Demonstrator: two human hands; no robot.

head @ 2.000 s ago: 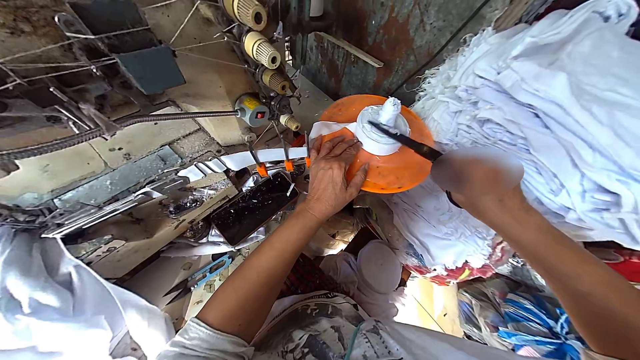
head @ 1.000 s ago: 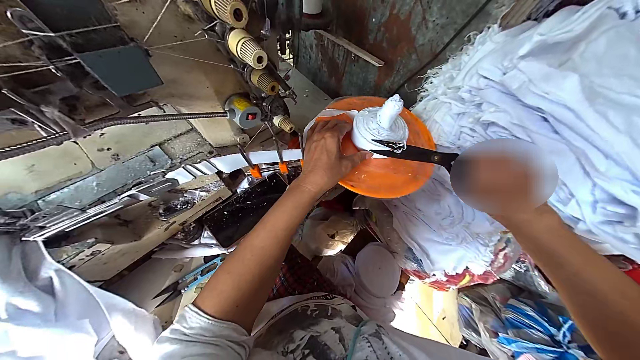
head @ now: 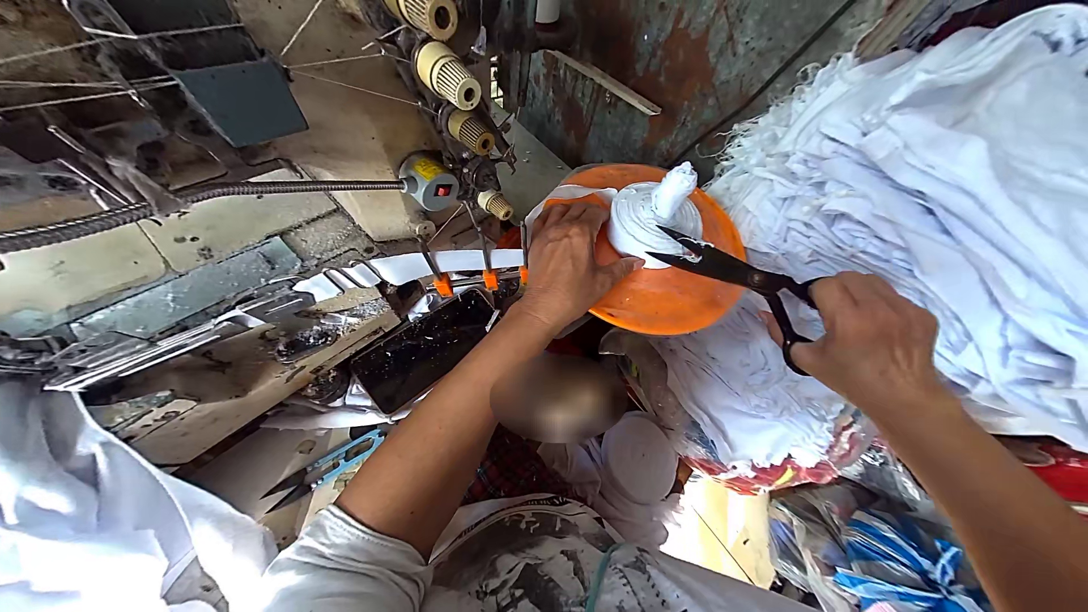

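Observation:
Black-handled scissors (head: pixel 738 270) are in my right hand (head: pixel 875 336), their blades parted at the near right side of a coiled roll of white fabric tape (head: pixel 643 223). The roll sits on an orange round plate (head: pixel 671 302), around a white wrapped post (head: pixel 676 189). My left hand (head: pixel 568 259) rests at the plate's left edge, fingers over the white strip; whether it grips the strip is hidden. A white strip (head: pixel 459 262) runs left from there past orange clips (head: pixel 490 280) on thin metal rods.
Yellowed thread tension knobs (head: pixel 448 75) and a grey lamp head (head: pixel 431 181) on a flexible conduit stand at upper left. White fabric (head: pixel 926 178) is piled at right. Blue-handled snips (head: pixel 340 463) lie at lower left, below a dark tray (head: pixel 425 348). A metal wall is behind the plate.
The scissors' blades, over the top of the roll two seconds ago, are now at its near right side and spread apart. My left hand stays at the plate's left edge.

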